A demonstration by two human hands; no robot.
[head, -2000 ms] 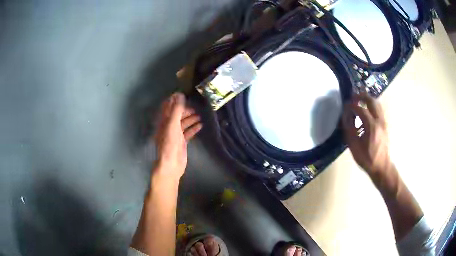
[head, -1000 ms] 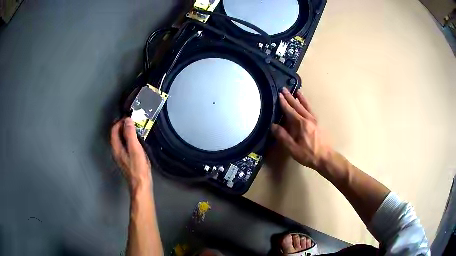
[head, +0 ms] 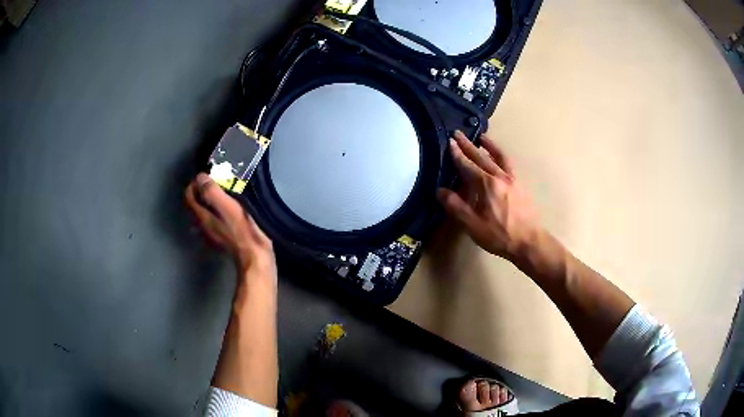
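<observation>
A square black base housing (head: 285,218) with a large pale round centre plate (head: 344,156) lies near the cardboard sheet's left edge. A yellow-edged power supply board (head: 239,156) sits at its left edge and a control board (head: 385,267) at its lower corner. My left hand (head: 220,213) grips the housing's left edge beside the power supply board, its fingers partly hidden at the edge. My right hand (head: 489,195) grips the opposite edge, fingertips on the rim near the upper right corner.
A second black housing (head: 510,37) with a pale disc adjoins it at the top. Black cables (head: 408,37) run over the housings' upper parts. The tan cardboard sheet (head: 620,163) lies on the grey floor (head: 98,204). Feet in sandals (head: 488,397) show at the bottom.
Both hands came from beside the housing onto its edges. Since the last earlier frame, the housing and both hands have shifted slightly upward in view.
</observation>
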